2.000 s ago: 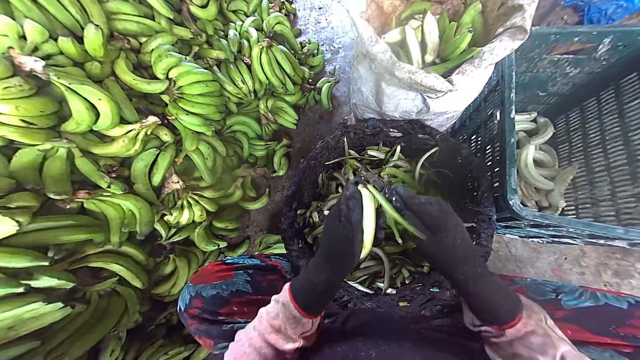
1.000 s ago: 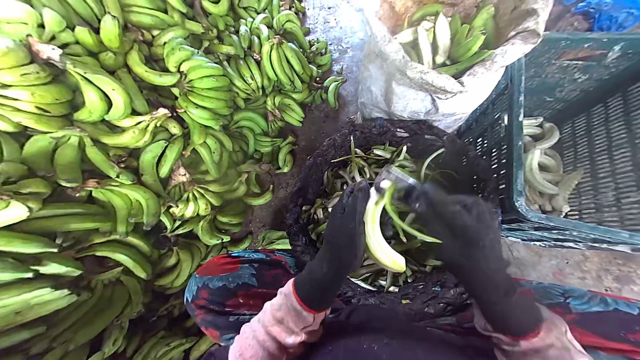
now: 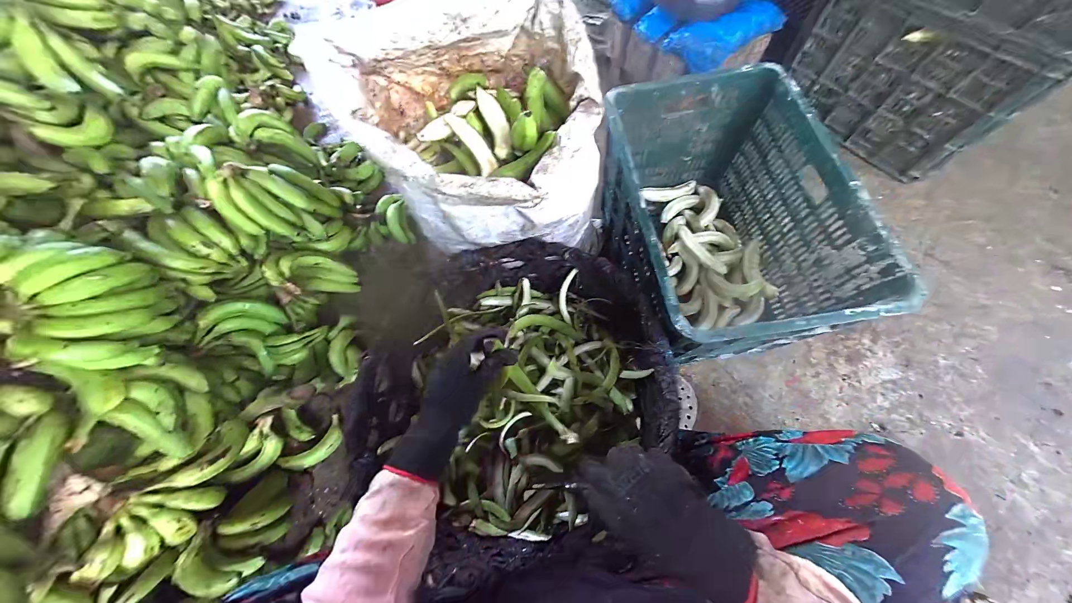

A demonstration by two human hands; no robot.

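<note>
My left hand (image 3: 456,394), in a dark glove, is over the left part of a dark-lined container (image 3: 662,385) full of green peels (image 3: 553,368). Its fingers are curled near a small pale bit; whether they grip it cannot be told. My right hand (image 3: 662,511), gloved too, is low at the container's right side. A thin tool (image 3: 557,484), partly hidden, points left from its fingers over the peels. Peeled bananas or plantains (image 3: 712,260) lie in a green plastic crate (image 3: 837,310). No fruit is plainly visible in either hand.
Green banana bunches (image 3: 84,310) are heaped along the left. Behind the peels stands a white sack (image 3: 502,218) with green and peeled fruit. A dark crate (image 3: 913,92) and blue plastic (image 3: 720,33) are at the back right. Patterned cloth (image 3: 837,502) covers a leg at lower right.
The peeled banana at my left hand a second ago is no longer there. My hands have moved apart, the right one lower toward me. The view has shifted to the right.
</note>
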